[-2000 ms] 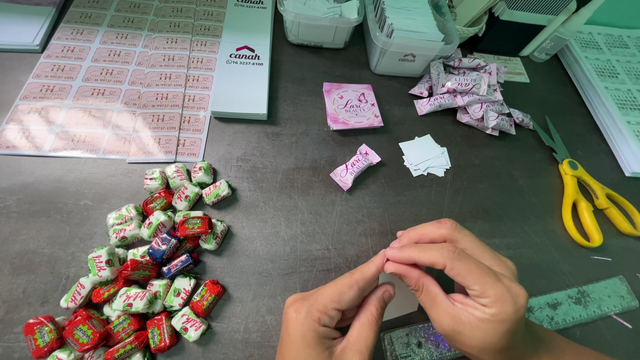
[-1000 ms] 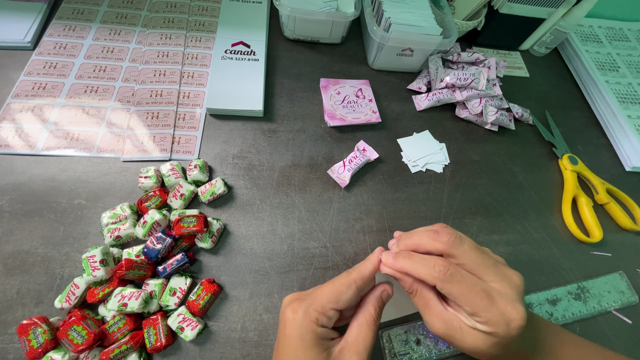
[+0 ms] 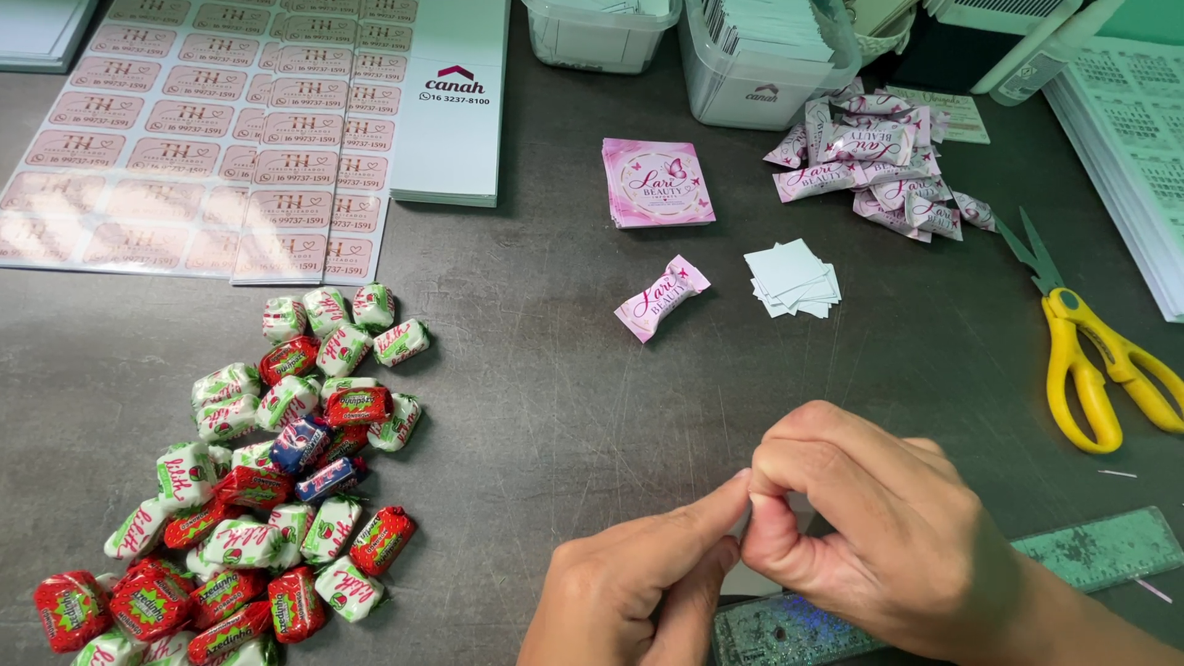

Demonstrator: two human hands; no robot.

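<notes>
My left hand (image 3: 643, 578) and my right hand (image 3: 865, 527) meet fingertip to fingertip at the lower right. Between them they pinch a pale, thin piece (image 3: 747, 578), mostly hidden by the fingers. Beyond the hands lies a candy in a pink printed wrapper (image 3: 662, 298). A stack of square pink printed labels (image 3: 659, 183) sits behind it, and small white paper squares (image 3: 794, 279) overlap to its right. A green glittery ruler (image 3: 1101, 548) runs partly beneath my right hand and forearm. Scissors with yellow handles (image 3: 1084, 370) lie with blades apart on the right.
Red, white-green and blue wrapped candies (image 3: 245, 541) are heaped at left. Behind them lie printed sticker sheets (image 3: 185, 148) and a white card stack (image 3: 449, 139). Pink-wrapped candies (image 3: 874, 157) are piled before a plastic tub of papers (image 3: 749, 92). Printed sheets (image 3: 1128, 185) line the right edge.
The fingers of my right hand have curled more, and the meeting point of the fingertips has shifted slightly right. The things on the table keep their arrangement.
</notes>
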